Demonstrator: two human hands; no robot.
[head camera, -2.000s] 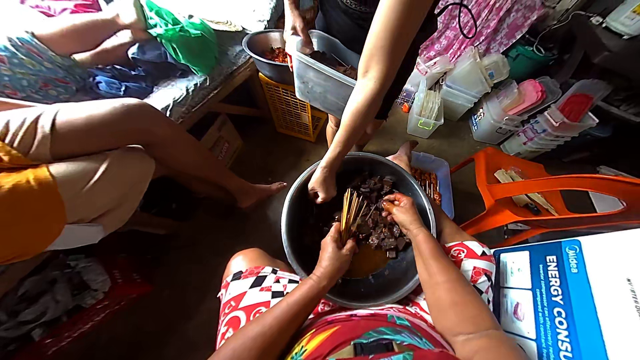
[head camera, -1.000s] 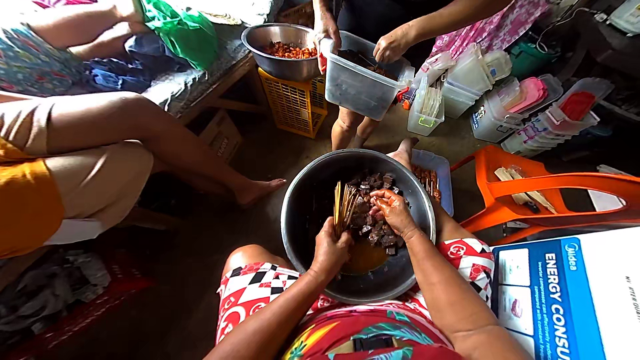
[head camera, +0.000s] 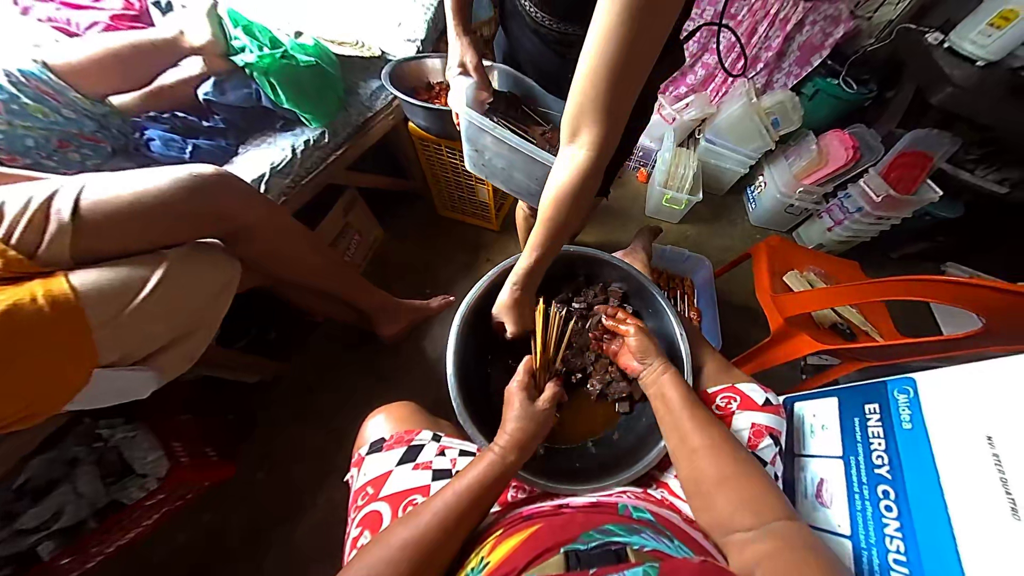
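Observation:
A large metal basin (head camera: 472, 400) rests on my lap, with dark cubed meat (head camera: 604, 372) piled in its middle and right and brownish liquid at its bottom. My left hand (head camera: 528, 404) is closed around a bundle of thin wooden skewers (head camera: 550, 336) that point up over the basin. At the meat's right side, my right hand (head camera: 628, 342) has its fingers wet and curled; whether a piece is between them I cannot tell. Another person's hand (head camera: 514, 310) reaches into the basin from above, left of the skewers.
The standing person holds a clear plastic bin (head camera: 500, 156) with skewered meat. Behind my basin is a blue-tinted tub (head camera: 704, 292) of skewered pieces. An orange plastic chair (head camera: 904, 296) and a printed box (head camera: 904, 448) are at right. A seated person's bare foot (head camera: 408, 314) is at left.
The other person's hand, at the plastic bin one second ago, is now down in my basin. It was there two seconds ago too. My left hand keeps hold of the skewers.

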